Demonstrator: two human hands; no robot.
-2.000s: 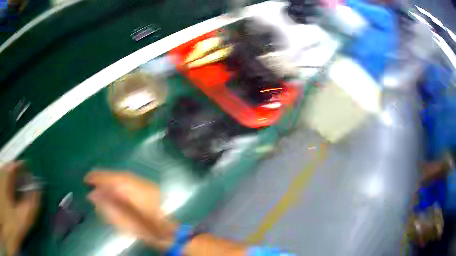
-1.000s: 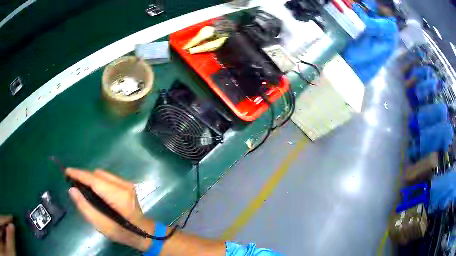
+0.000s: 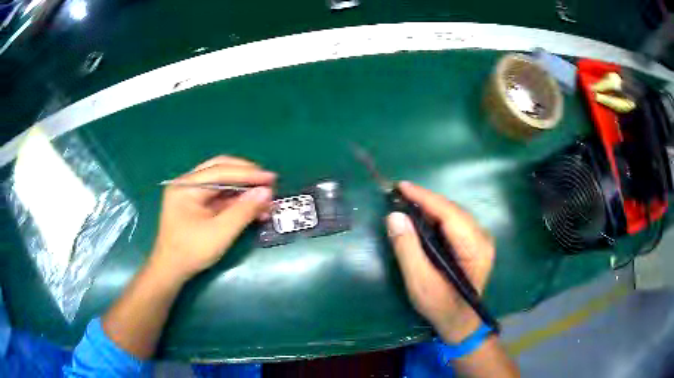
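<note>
A watch housing with a pale rim and white and black parts inside sits on the dark holding fixture, flat on the green bench. My left hand is at its left, fingertips beside the housing, holding slim grey tweezers that point out to the left. My right hand is right of the fixture and holds the black soldering iron. The iron's thin tip points up and left, above the bench, apart from the housing, and is slightly blurred.
A tape roll with bits inside stands at the upper right by a grey-blue block. A black fan and a red tray with cream pieces lie right. A clear plastic bag with a pale sheet lies left. A white edge strip runs behind.
The view has swung left, so the fixture now shows near the middle. My left hand has come fully into view with tweezers. My right hand still holds the iron, now beside the fixture.
</note>
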